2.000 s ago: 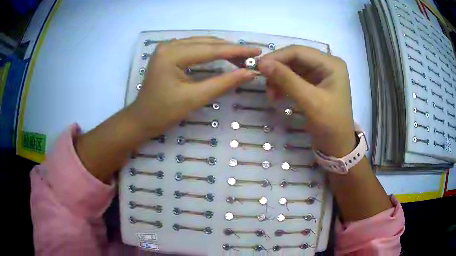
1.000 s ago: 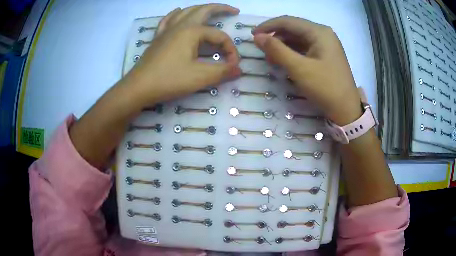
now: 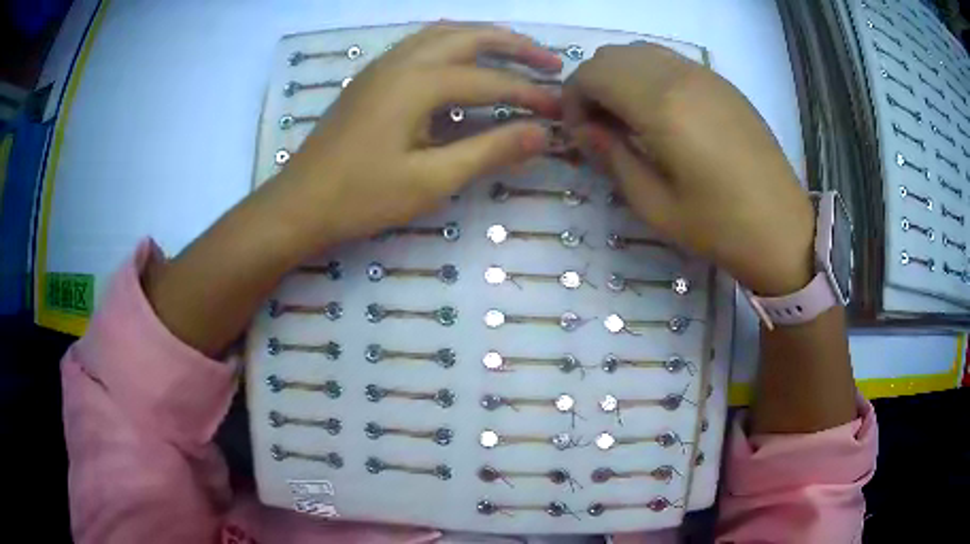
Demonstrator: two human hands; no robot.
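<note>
The white sheet [image 3: 468, 250] lies in front of me with rows of dumbbell-shaped parts [image 3: 412, 315], round metal ends joined by thin brown links. My left hand [image 3: 425, 133] is over its upper middle, thumb and fingers apart. My right hand [image 3: 691, 159] is bent over the upper right, its fingertips meeting my left fingertips. A small dark, blurred thing shows between the fingertips. Whether either hand grips it cannot be told. The hands hide several parts. Parts in the right columns have fine wire tails.
A tall stack of loaded sheets [image 3: 888, 159] stands at the right. Yellow tape [image 3: 915, 385] edges the white bench, with a green label [image 3: 69, 294] at the left. Small paper labels [image 3: 312, 499] are on the sheet's near left corner. Another sheet edge shows beneath at the right.
The sheet has shifted slightly away from me since the first frame. My left fingers have opened from a ring shape. My right hand has turned, its wrist now farther right.
</note>
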